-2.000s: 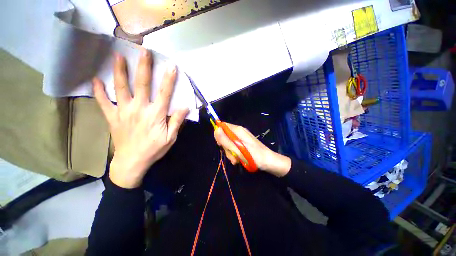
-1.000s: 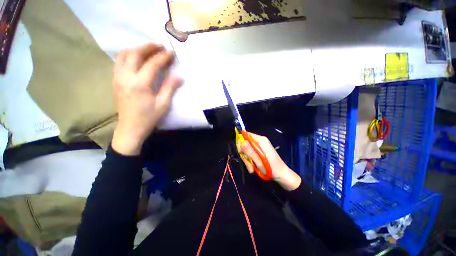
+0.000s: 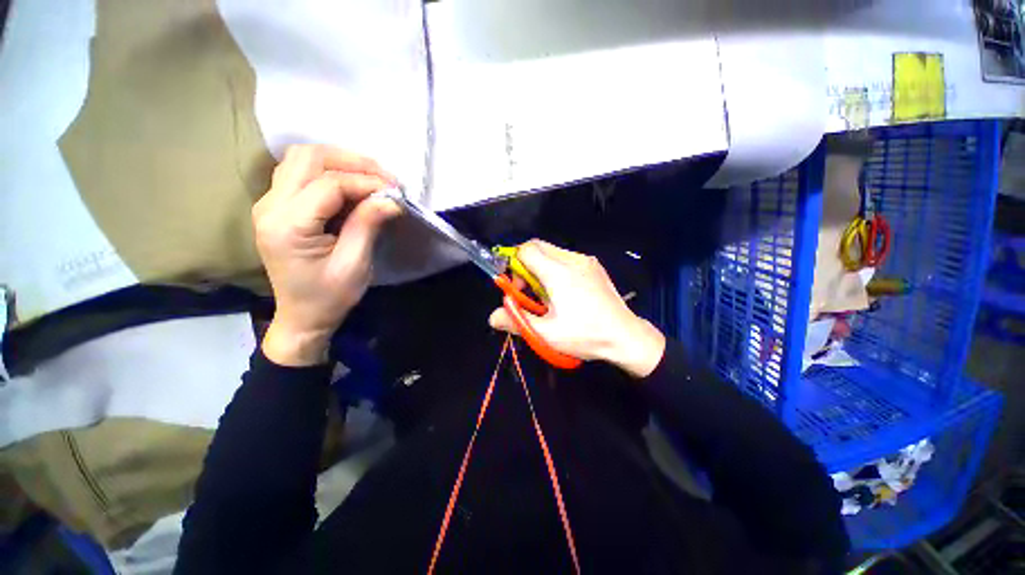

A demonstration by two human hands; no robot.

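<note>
My right hand [image 3: 579, 306] holds the fabric scissors [image 3: 526, 306] by their red-orange and yellow handles. The blades point up and left to the fingertips of my left hand [image 3: 320, 242]. My left thumb and fingers are pinched together at the edge of the white lining cloth [image 3: 326, 84]; what lies between them is too small to tell. The khaki front panel [image 3: 169, 135] lies flat at the left, partly under the white cloth. The blades look nearly closed.
A blue basket [image 3: 812, 292] stands at the right, with smaller scissors [image 3: 865, 240] and scraps in it. The white table [image 3: 596, 90] has a yellow sticker [image 3: 918, 87] at its right. More khaki and white pieces [image 3: 135, 466] hang at the lower left.
The scissors have moved left and turned, so the blade tips now meet my left fingertips. My left hand has gone from flat on the cloth to a pinch. The khaki panel now lies spread out.
</note>
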